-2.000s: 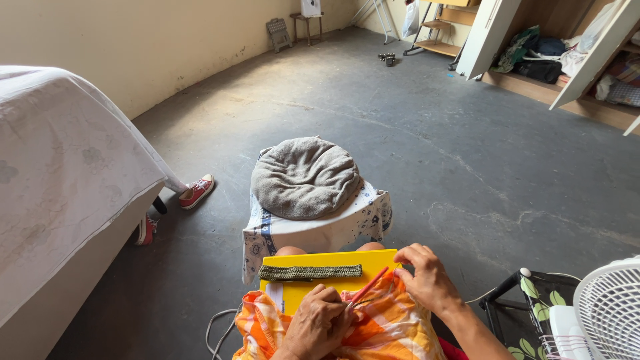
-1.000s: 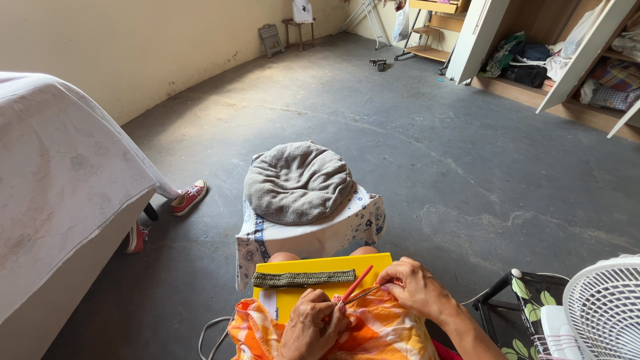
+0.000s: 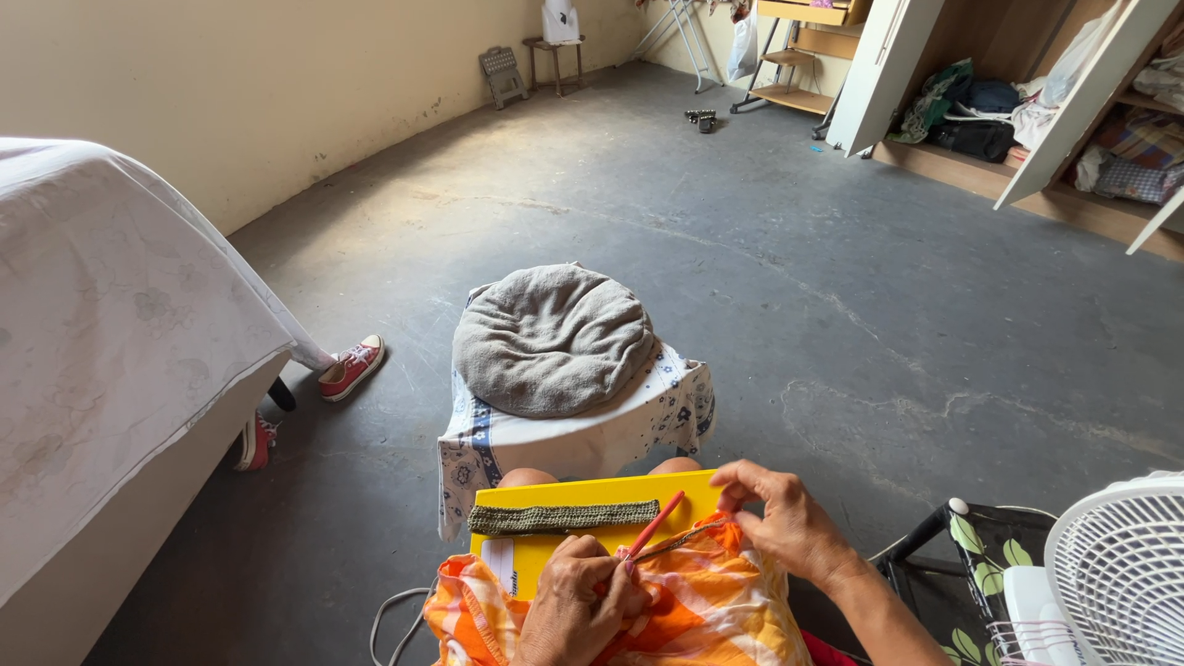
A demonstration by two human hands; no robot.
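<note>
My left hand is closed around the lower end of a red crochet hook, whose shaft slants up to the right. A dark strand runs from there toward my right hand, which is at the top edge of the orange and white tie-dye cloth with thumb and index finger bent near each other; their grip is unclear. The cloth lies over my lap. Behind my hands, a strip of dark green crochet rests on a yellow board or folder across my knees.
In front, a grey round cushion sits on a cloth-covered stool. A white fan and a leaf-patterned rack are at right. At left, red sneakers lie beside a bed with a white sheet. Cupboard doors stand ajar.
The red hook slants more steeply than a second ago. My right hand has shifted slightly away from my left.
</note>
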